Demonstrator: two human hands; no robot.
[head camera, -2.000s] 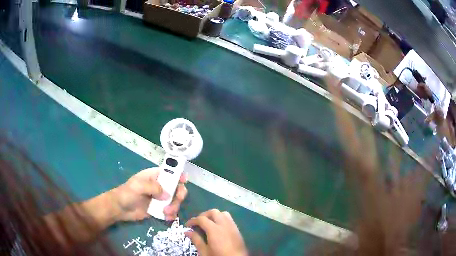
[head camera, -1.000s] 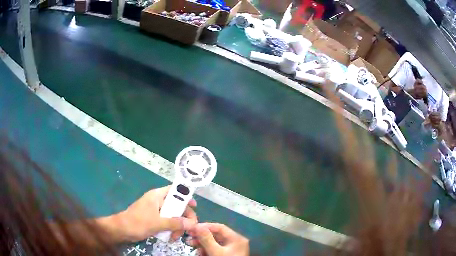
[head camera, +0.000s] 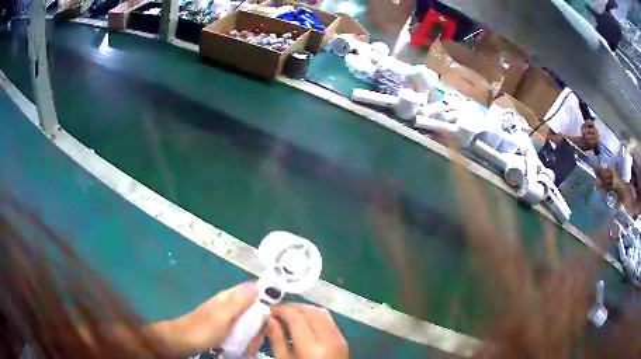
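A white handheld fan (head camera: 289, 263) is held tilted, its round head up over the pale rail and its handle down toward me. My left hand (head camera: 223, 317) is closed around the handle from the left. My right hand (head camera: 306, 332) has its fingertips at the right side of the handle, just below the head; whether a small part is between them cannot be seen. Only a little of the heap of small white parts (head camera: 261, 355) shows at the bottom edge, behind the hands.
A pale rail (head camera: 165, 212) edges the green conveyor (head camera: 232, 161). Beyond it lie a pile of white fans (head camera: 464, 123), a brown box of small parts (head camera: 246, 52) and a dark round container (head camera: 298, 64). A single fan (head camera: 598, 306) lies at right. Another person's hands (head camera: 589, 134) show far right. Blurred hair strands cross the view.
The fan has moved down and right in view and tilted. My right hand has moved from the heap of small parts up to the handle. My left hand keeps its hold.
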